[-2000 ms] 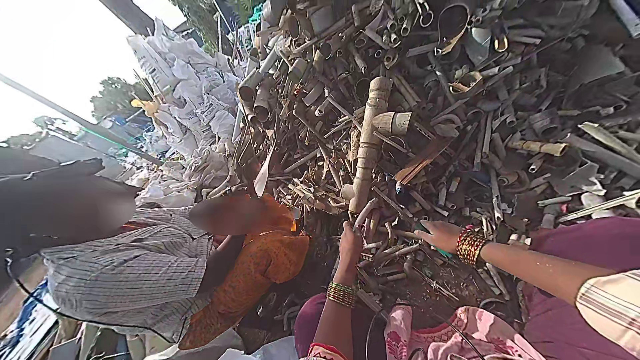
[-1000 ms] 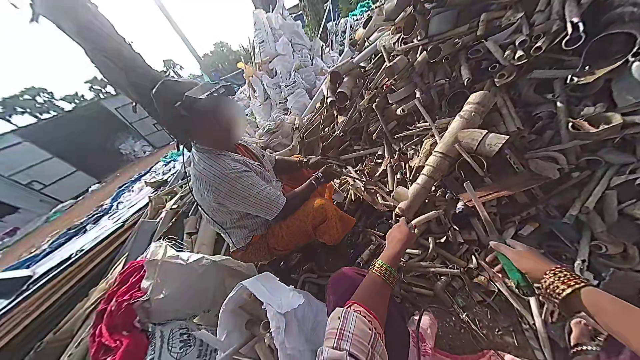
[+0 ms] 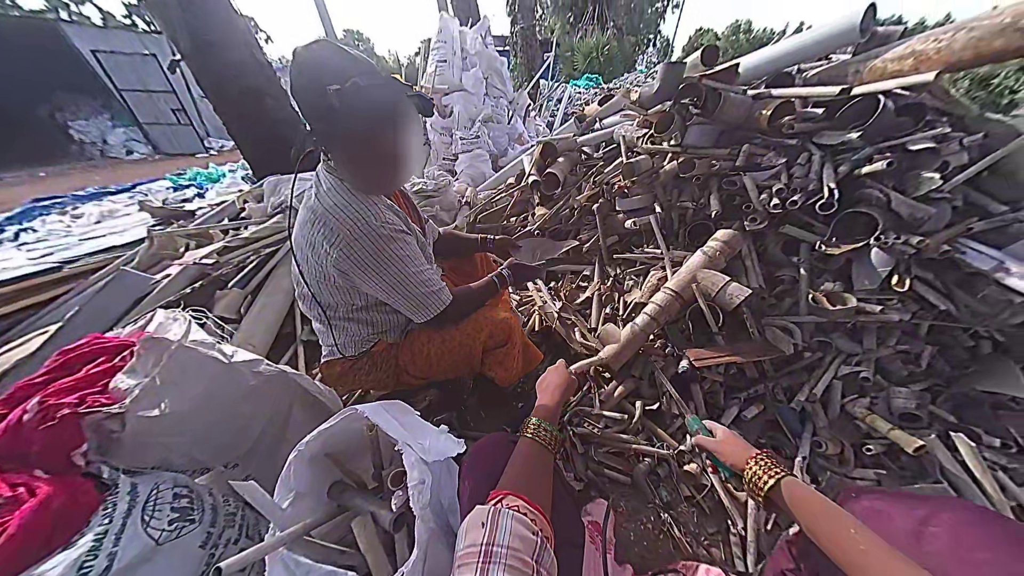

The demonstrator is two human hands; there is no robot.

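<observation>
My left hand (image 3: 555,384) is closed around the end of a small pale pipe piece (image 3: 590,364), close to the lower end of a long, dirty plastic pipe (image 3: 668,308). That long pipe lies slanted on the heap and has a short side branch (image 3: 722,290). To the right, my right hand (image 3: 724,446) grips the green handle (image 3: 710,450) of a tool with a long thin blade (image 3: 674,390), which points up and left toward the pipe. The exact kind of tool cannot be told. Small pipe scraps (image 3: 620,416) lie between and below my hands.
A co-worker (image 3: 376,264) in a striped shirt sits at my left, holding a flat piece. Before me rises a large heap of scrap pipes (image 3: 800,200). An open white sack (image 3: 436,448) with pipe pieces stands at lower left, beside a printed sack (image 3: 152,512) and red cloth (image 3: 64,392).
The view has swung left and up. The co-worker's hands now hold a flat piece. My right hand keeps the green-handled tool, and my left hand stays near the long pipe's lower end.
</observation>
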